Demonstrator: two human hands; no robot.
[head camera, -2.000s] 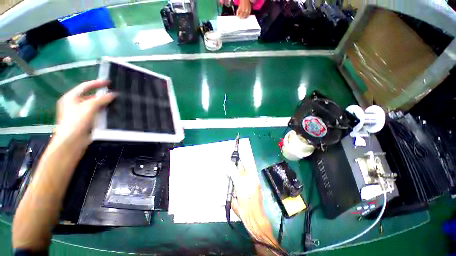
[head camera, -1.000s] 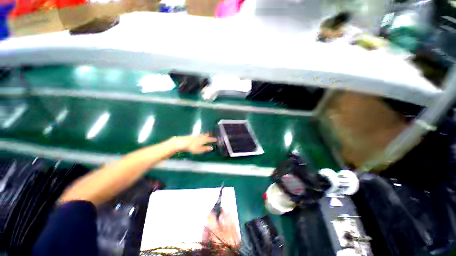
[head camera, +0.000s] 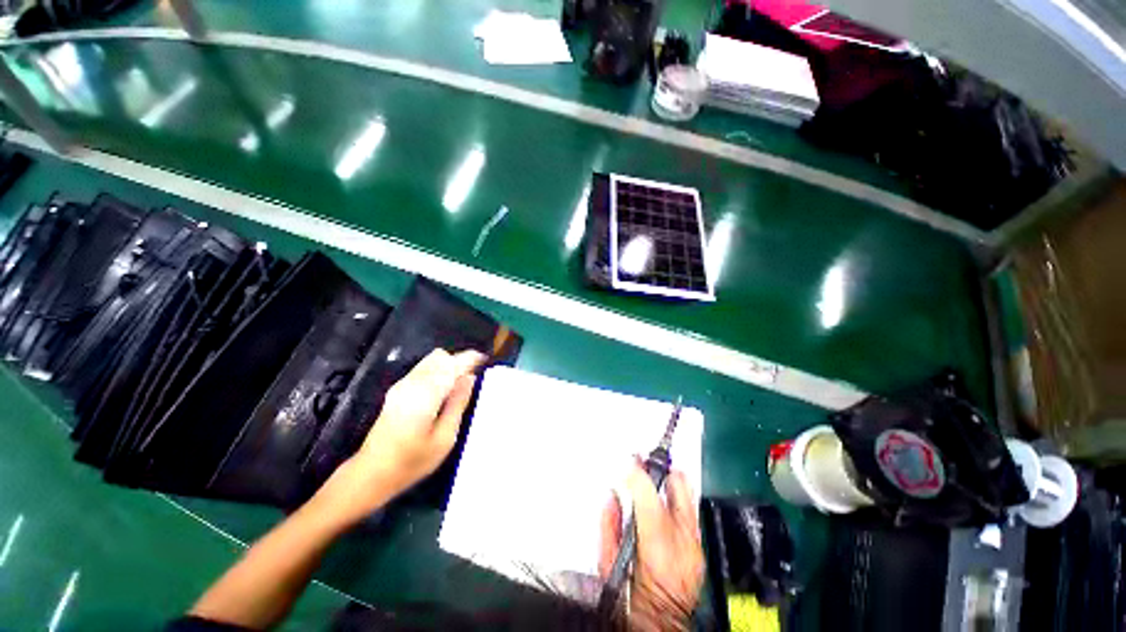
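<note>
My left hand (head camera: 417, 426) is at the right edge of the nearest black rear housing (head camera: 414, 327), its fingers closed on that edge; the thumb is partly hidden. My right hand (head camera: 661, 543) holds the soldering iron (head camera: 659, 464), tip pointing up and away, over the right part of the white panel stack (head camera: 543, 463). More rear housings (head camera: 222, 358) lean in a row at the left. A solar panel (head camera: 661, 237) lies face up beyond the pale rail, with a black housing showing at its left side.
The fume fan (head camera: 908, 459), cream-white container (head camera: 819, 469), white reel (head camera: 1050, 484) and black feeder (head camera: 892, 574) stand at the right. The iron stand (head camera: 748, 543) with its yellow sponge (head camera: 753, 614) is beside my right hand. A jar (head camera: 678, 93) and white stack (head camera: 758, 77) are on the far bench.
The solar panel my left hand held now lies beyond the rail, released. My left hand has come back to the rear housings. My right hand still holds the iron. The view has shifted.
</note>
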